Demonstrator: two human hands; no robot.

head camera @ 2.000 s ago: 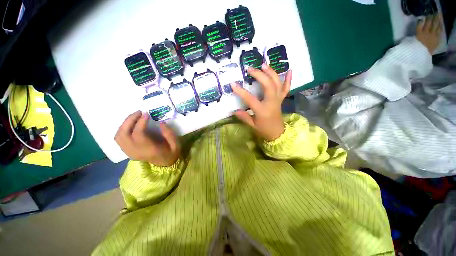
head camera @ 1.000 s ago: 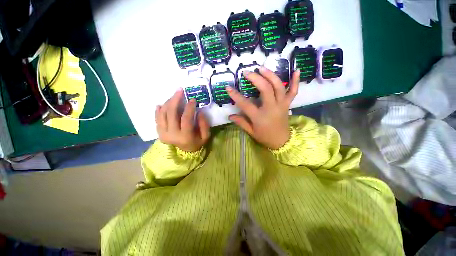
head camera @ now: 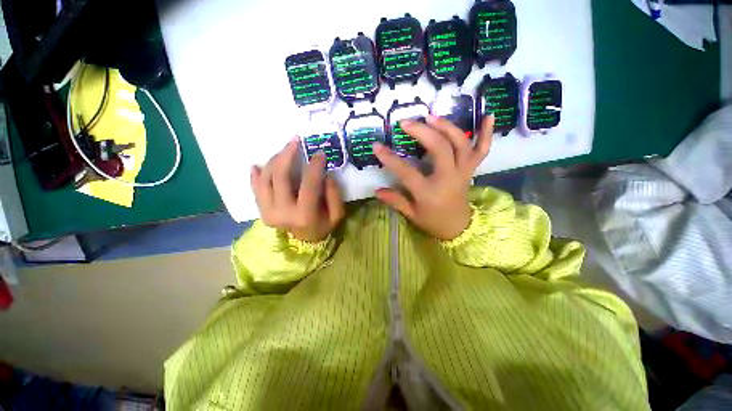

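Observation:
Several smartwatch units lie in two rows on the white work sheet (head camera: 209, 88), most with green text on dark screens. The back row has black watches such as the one at its right end (head camera: 493, 32). My left hand (head camera: 295, 193) is bare, fingers apart, with fingertips at the leftmost front-row watch (head camera: 325, 150). My right hand (head camera: 437, 177) is bare and spread. Its index fingertip is at the second front-row watch (head camera: 366, 138), and its other fingers partly cover the third (head camera: 408, 120) and the fourth (head camera: 459, 108), which shows some red. Neither hand grips anything.
A yellow scrap (head camera: 120, 144) with a dark red item (head camera: 110, 164) and a looped white cable (head camera: 175, 144) lies left on the green mat (head camera: 193, 181). Papers (head camera: 690, 20) with a pen (head camera: 655, 8) are at the upper right. A neighbour's white striped sleeve (head camera: 674, 209) is at the right.
The view has shifted, so the sheet and watches sit further right. My right hand has moved left along the front row; my left hand has come onto the leftmost front watch.

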